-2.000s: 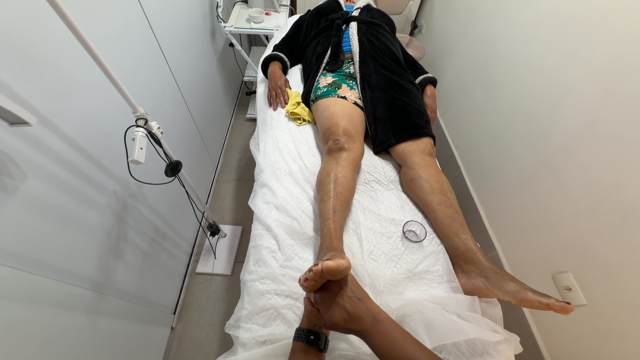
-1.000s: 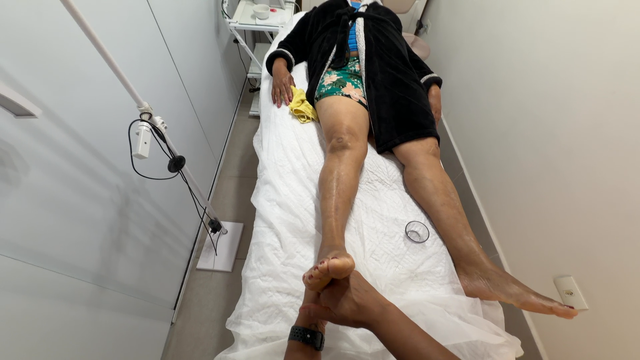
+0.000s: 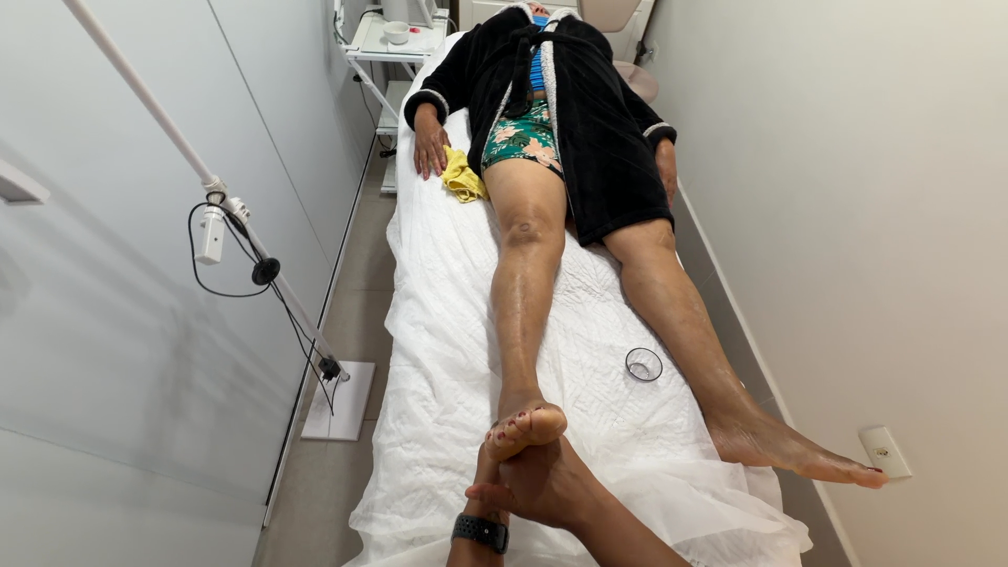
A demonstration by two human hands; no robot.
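Note:
A person in a black robe (image 3: pixel 610 142) and green floral shorts (image 3: pixel 524 138) lies face up on a bed with a white sheet (image 3: pixel 441 315). My right hand (image 3: pixel 539 476) is wrapped on the sole side of the raised foot (image 3: pixel 526 428), just below its toes. My left hand (image 3: pixel 490 472), with a black watch (image 3: pixel 480 533) at its wrist, is at the same foot, mostly hidden behind my right hand and the foot. The person's other leg (image 3: pixel 677 315) lies spread to the right. A small clear bowl (image 3: pixel 643 365) stands between the legs.
A yellow cloth (image 3: pixel 463 175) lies by the person's hand (image 3: pixel 431 142). On the left stands a white pole (image 3: pixel 150 102) with black cables and a flat base (image 3: pixel 339 402). A white trolley (image 3: pixel 394 43) holds a white bowl (image 3: pixel 396 32). A wall socket (image 3: pixel 885 453) is near the far-right foot.
Both hands stay at the same foot. Little else has plainly changed.

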